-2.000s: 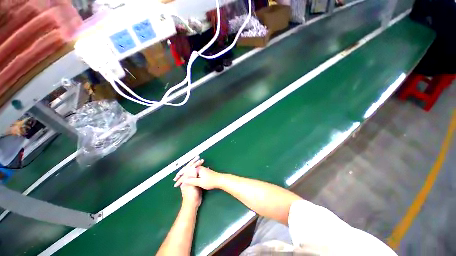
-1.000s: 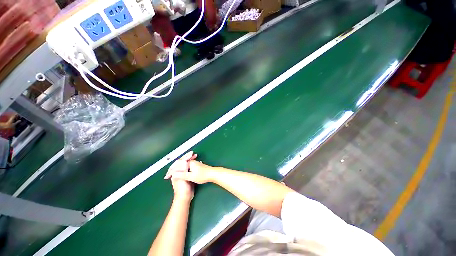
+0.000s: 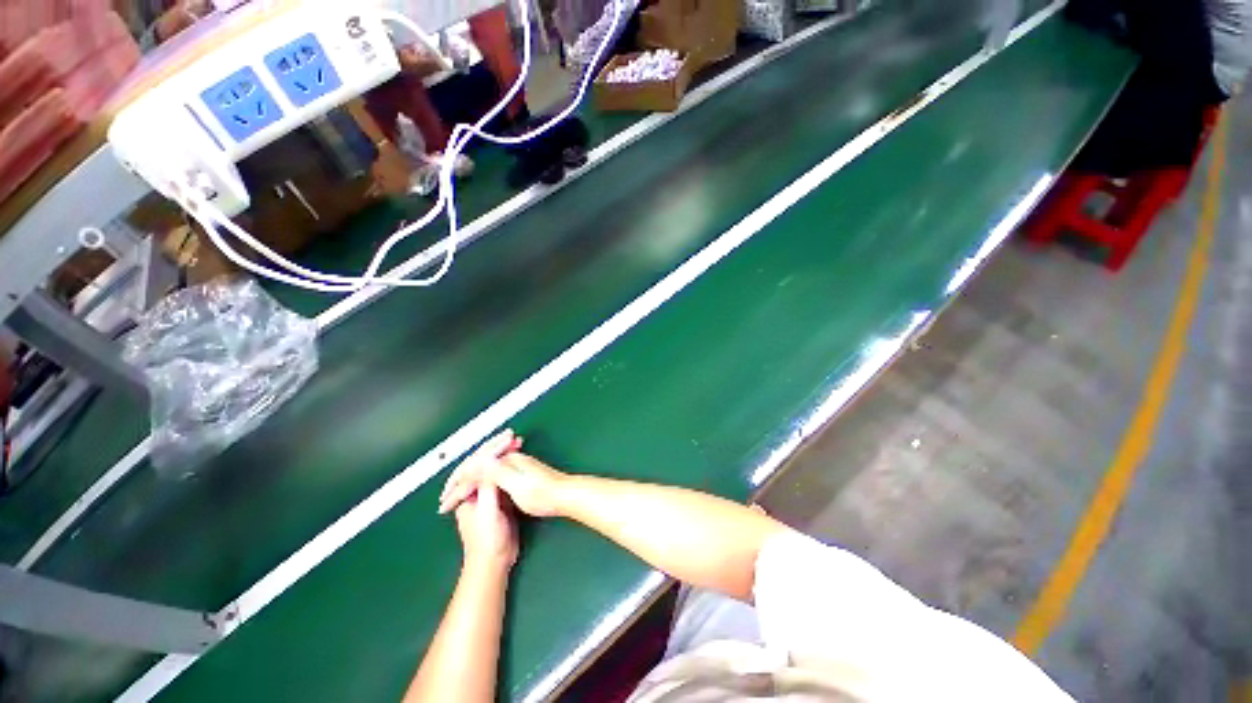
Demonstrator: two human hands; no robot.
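My left hand (image 3: 483, 514) and my right hand (image 3: 530, 483) lie together on the near green bench (image 3: 659, 398), beside the white strip (image 3: 604, 328). The hands touch and overlap, with the right hand partly over the left and the fingers crossing. No part shows in either hand; the space between the palms is hidden.
A crumpled clear plastic bag (image 3: 220, 371) hangs at the left. A white socket strip (image 3: 261, 85) with looping cables is above. Beyond the strip are a small carton (image 3: 643, 91) of white parts and black round parts (image 3: 560, 170). A dark-clothed person (image 3: 1146, 103) and red stool (image 3: 1098, 220) are upper right.
The view has shifted, so the bench, stool and socket strip sit further left in the picture. My hands stay together on the bench, with slight finger movement.
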